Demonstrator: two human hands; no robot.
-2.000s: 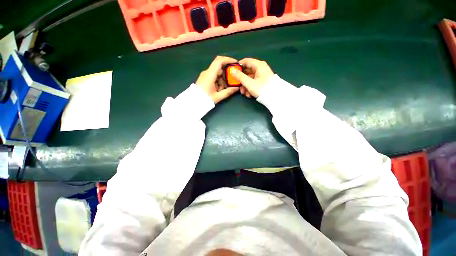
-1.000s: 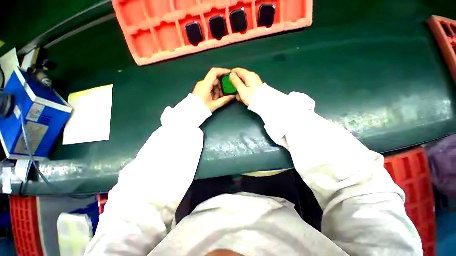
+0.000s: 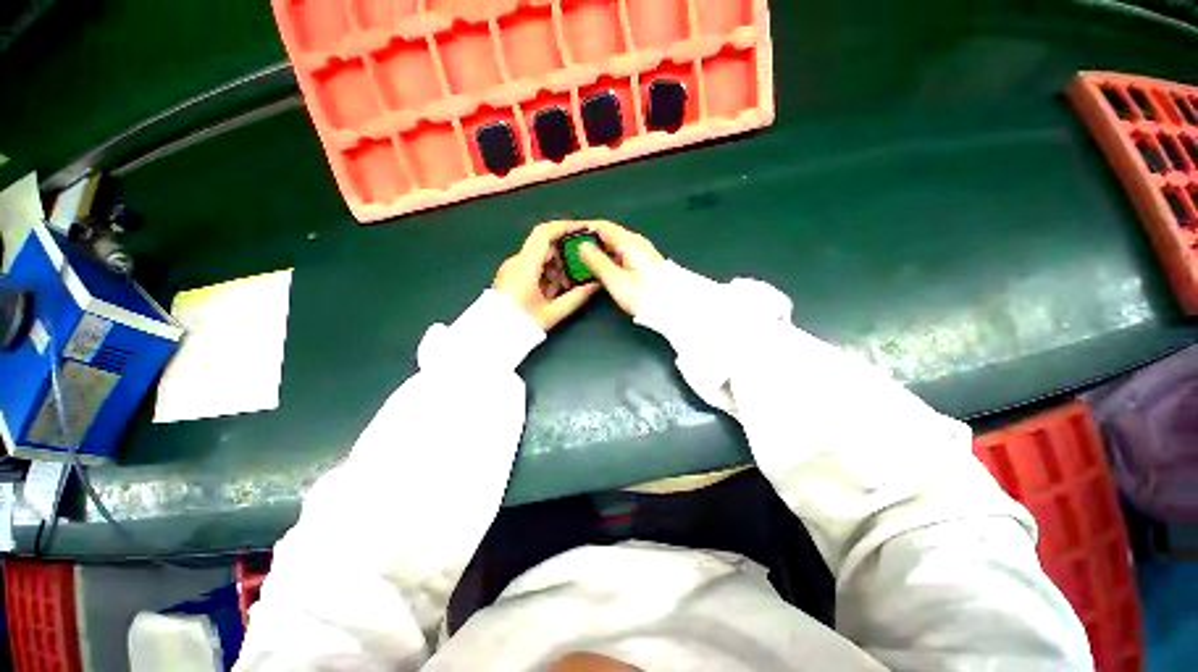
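A small black smartwatch body (image 3: 578, 257) with a lit green screen is held between my hands above the dark-green bench. My left hand (image 3: 536, 278) grips it from the left side. My right hand (image 3: 628, 268) holds it from the right, with the thumb over the screen. The back of the device is hidden. A salmon-orange blister tray (image 3: 381, 204) lies ahead of my hands. Several black devices (image 3: 602, 120) sit in its near row, and its other visible pockets are empty.
A second orange tray (image 3: 1146, 197) with several dark devices lies at the right. A blue box unit (image 3: 82, 344) with a cable and a pale sheet (image 3: 226, 348) are at left. Red trays (image 3: 1062, 525) stand below the bench edge at right.
The screen has gone from orange-red to green. The view has shifted, so the trays show lower and more of them is in view. Both hands still hold the device.
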